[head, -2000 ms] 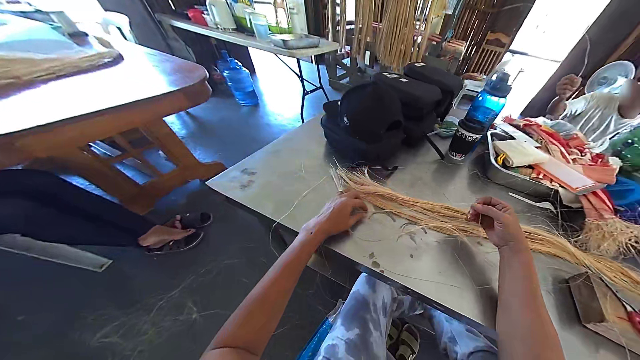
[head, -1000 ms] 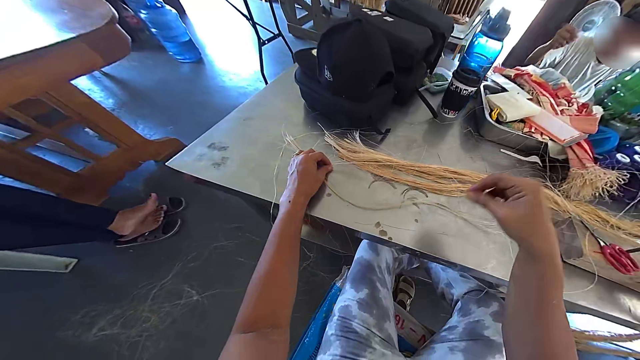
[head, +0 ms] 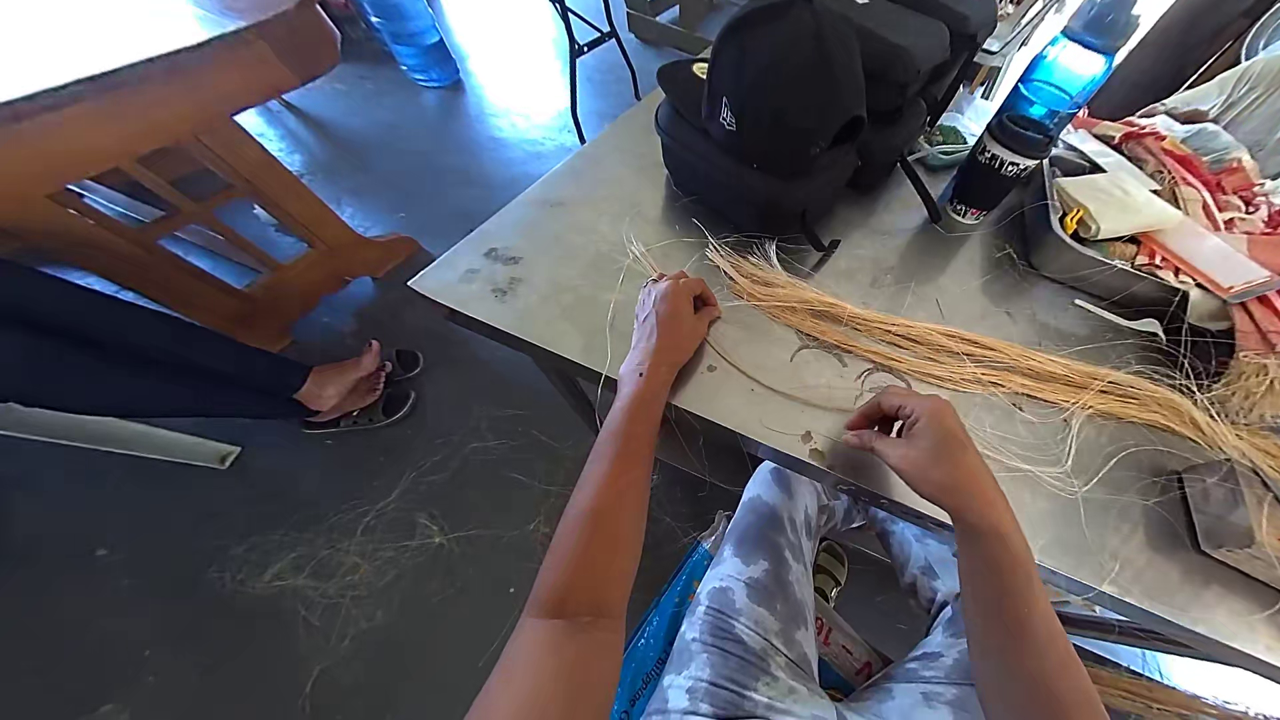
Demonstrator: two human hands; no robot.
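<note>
A long bundle of straw-coloured plant fibres (head: 960, 360) lies across the grey metal-topped table (head: 560, 250), its frayed end near the black cap. Left of that end, my left hand (head: 672, 318) rests on the table, closed on a few thin fibre strands (head: 765, 382) whose tips stick out past the fingers. The strands run in a curve from it towards my right hand (head: 905, 440), which is held over the table's front edge, below the bundle. Thumb and forefinger there are close together at the strands' other end; whether they pinch it is hard to see.
A black cap (head: 785, 85) sits on black bags at the back, beside a blue bottle (head: 1070, 60) and a dark tumbler (head: 1000, 165). A metal tray (head: 1100, 270) holds cloth at right. A dark block (head: 1235, 515) lies at the right edge. A person's foot (head: 345, 385) is at left.
My left hand has moved left, off the bundle, with thin strands now drawn apart from it. My right hand has come down from over the bundle towards the table's front edge.
</note>
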